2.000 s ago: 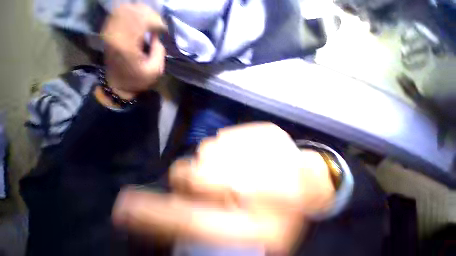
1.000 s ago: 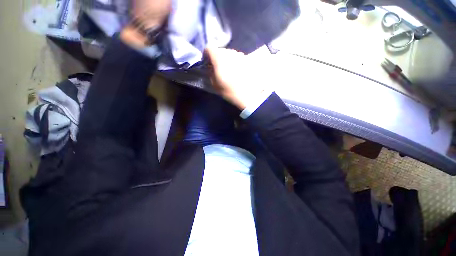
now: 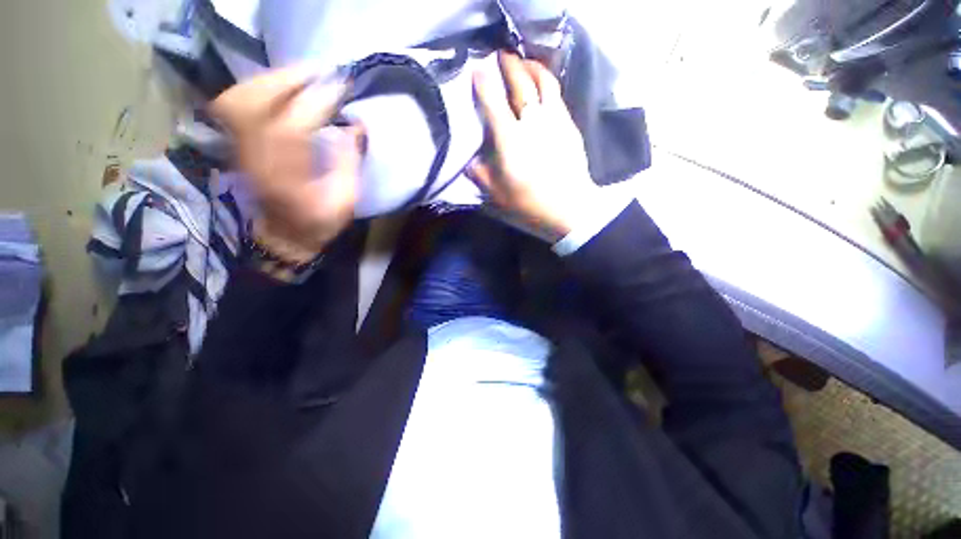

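Note:
The partly made garment (image 3: pixel 464 100) lies at the table's front edge, pale inner side up. A curved dark band (image 3: pixel 437 116) runs round a rounded pale part between my hands. A dark grey part of the shell (image 3: pixel 616 142) shows right of my right hand. My left hand (image 3: pixel 300 153) is blurred at the left edge of the pale part; whether it grips the cloth is unclear. My right hand (image 3: pixel 532 142) holds the garment, its fingers partly in the cloth folds.
Red-handled snips (image 3: pixel 896 223) and silvery scissors (image 3: pixel 915 147) lie on the white table (image 3: pixel 780 247) at right, near machine parts (image 3: pixel 843 63). A striped-looking cloth heap (image 3: pixel 158 232) hangs at left. A pale stack (image 3: pixel 16 305) stands at the far left edge.
The garment has been turned and spread, showing more pale inner side and the curved band. My left hand has moved down towards me; my right hand has moved right and up.

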